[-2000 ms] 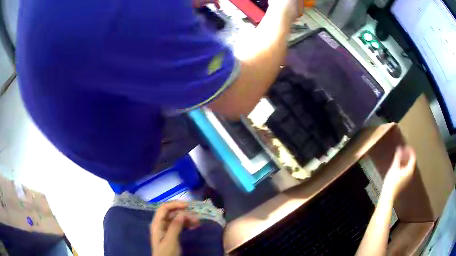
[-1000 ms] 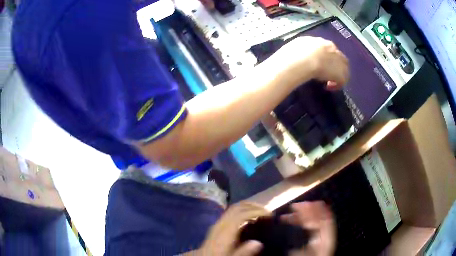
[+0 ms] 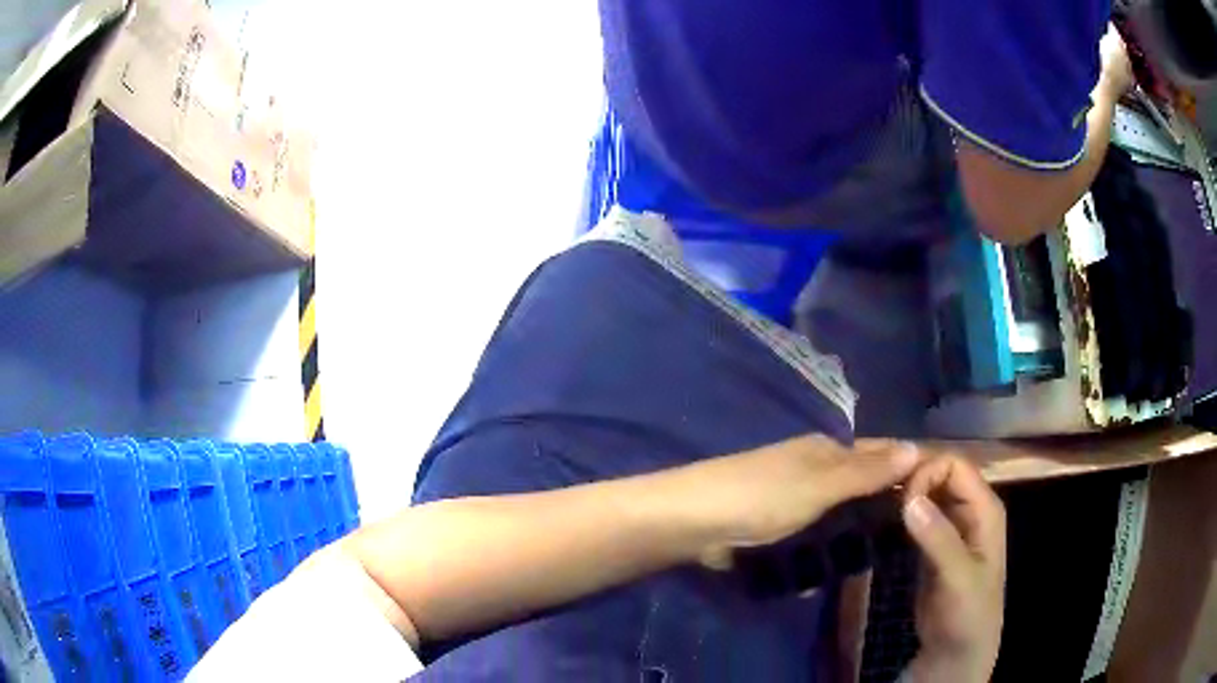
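My left hand reaches across my dark-blue-clothed lap, its back upward. Several black units in a row show under its palm, between thumb and fingers; the hand hides their upper side. My right hand is just right of it over the open carton, fingers bent and apart, nothing visible in it. Its fingertips are close to my left fingertips; whether they touch is unclear. The carton's inside is dark, with a white printed strip. A pile of black units lies on the bench beyond the carton flap.
A co-worker in a blue polo shirt is close ahead, forearm over the bench. A teal-edged tray is at the bench side. Blue plastic crates stand lower left, another carton upper left, with yellow-black floor tape beside it.
The view has swung left, so bench and carton now sit at the right edge. My hands held a dark object together; now my left arm lies across my lap over black units, my right hand apart.
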